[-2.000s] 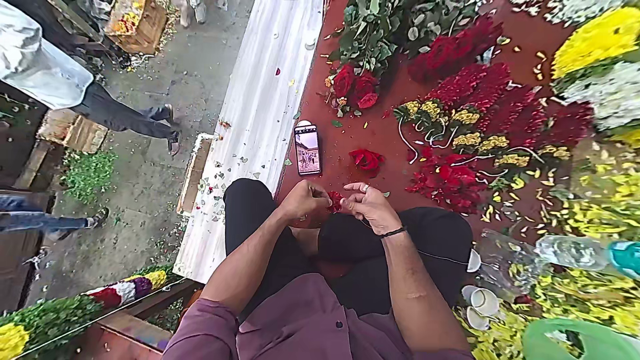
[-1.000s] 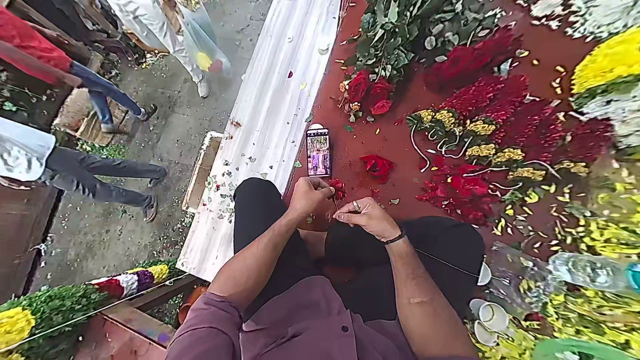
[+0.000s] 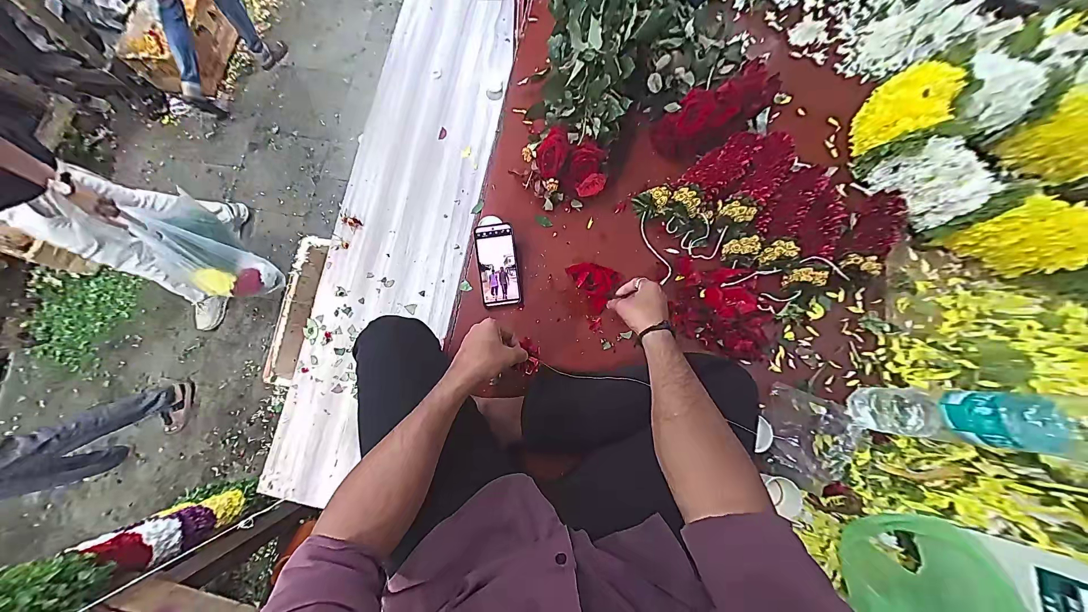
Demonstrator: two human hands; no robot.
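My left hand (image 3: 486,350) pinches a small piece of red flowers (image 3: 529,357) between thumb and fingertips, above my lap. A thin thread (image 3: 595,375) runs from that piece to the right, under my right forearm. My right hand (image 3: 639,304) is at the edge of a loose red rose (image 3: 592,280) on the red surface, fingers bent; whether it grips a petal is unclear. A smartphone (image 3: 498,265) with a lit screen lies left of the rose. Right of my right hand are red flowers (image 3: 731,306) and red strands with yellow blossom ends (image 3: 739,246) and white strings.
Leafy rose stems (image 3: 591,68) lie at the far side. Yellow and white flower bunches (image 3: 905,106), a plastic bottle (image 3: 960,415) and a green plastic item (image 3: 926,565) are on the right. A white ribbed panel (image 3: 416,170) borders the walkway on the left, where people pass; one carries a plastic bag (image 3: 212,255).
My hands have moved apart; the right has gone away to the loose rose, while the left stays over my lap with the small red piece. People on the walkway have shifted.
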